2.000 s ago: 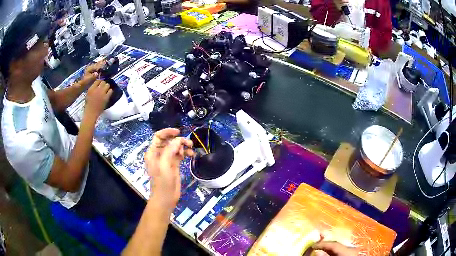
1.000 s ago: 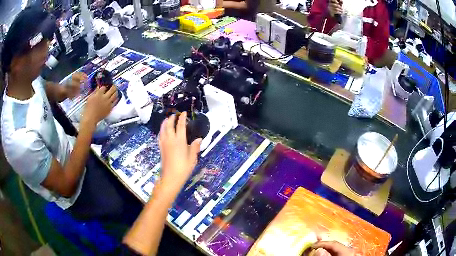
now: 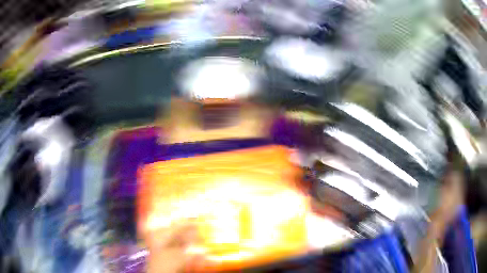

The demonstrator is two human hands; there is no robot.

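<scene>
The picture is heavily motion-blurred. The orange pad [image 3: 224, 197], with a bright glare and a yellow-edged patch, fills the lower centre. A skin-toned blur, possibly a hand, lies over its lower left part; I cannot tell which hand or whether it holds anything. A second skin-toned streak is at the far right; I cannot tell whose it is. The round tin with a white top [image 3: 220, 80] stands on the tan board [image 3: 176, 125] behind the pad. A smeared white housing [image 3: 50, 146] is at the left.
Dark sub-assemblies [image 3: 53, 93] are at the upper left. Purple sheet [image 3: 128, 154] lies around the pad, with the dark green bench [image 3: 128, 85] behind. Pale streaked boxes [image 3: 368, 154] are at the right. A blue crate [image 3: 374, 253] is at the lower right. A pale green round blur [image 3: 403, 32], likely the fan, is upper right.
The view has swung right, so the pad and tin now sit nearer the centre and left. The neighbouring worker has left the picture. My left hand is no longer seen at the white housing.
</scene>
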